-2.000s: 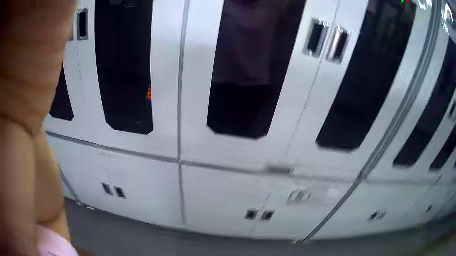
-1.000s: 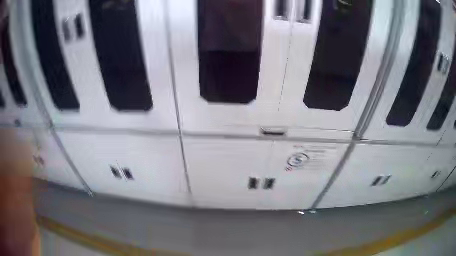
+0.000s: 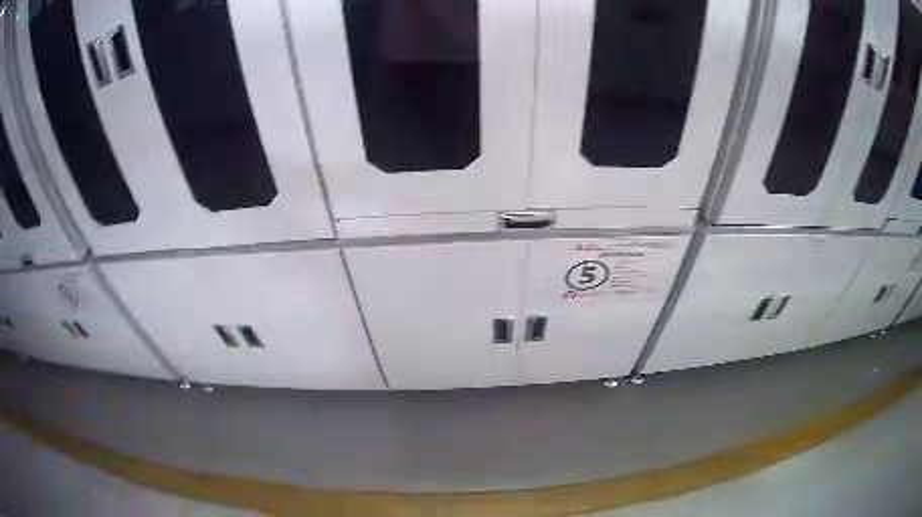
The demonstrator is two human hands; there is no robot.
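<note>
Neither of my hands is in the picture. A long row of white cabinets stands in front of me. An upper cabinet door with a tall dark window (image 3: 420, 91) is near the middle, and another dark-windowed door (image 3: 643, 86) is to its right. A small chrome-edged handle (image 3: 528, 219) sits on the strip below them. The lower cabinet panels (image 3: 435, 303) are plain white, with paired recessed handles (image 3: 520, 329). A circled "5" label (image 3: 586, 275) is on the right lower panel. The doors that show are shut.
A glossy grey floor (image 3: 455, 434) runs along the cabinet base. A yellow line (image 3: 354, 502) curves across it near the bottom edge. Small metal feet (image 3: 624, 381) show under the cabinets. More dark-windowed doors (image 3: 207, 101) continue to the left and right.
The large blurred hand at the left edge has gone out of the picture. The view has tilted down, so the cabinets sit higher and more floor and yellow line show. The "5" label is sharper.
</note>
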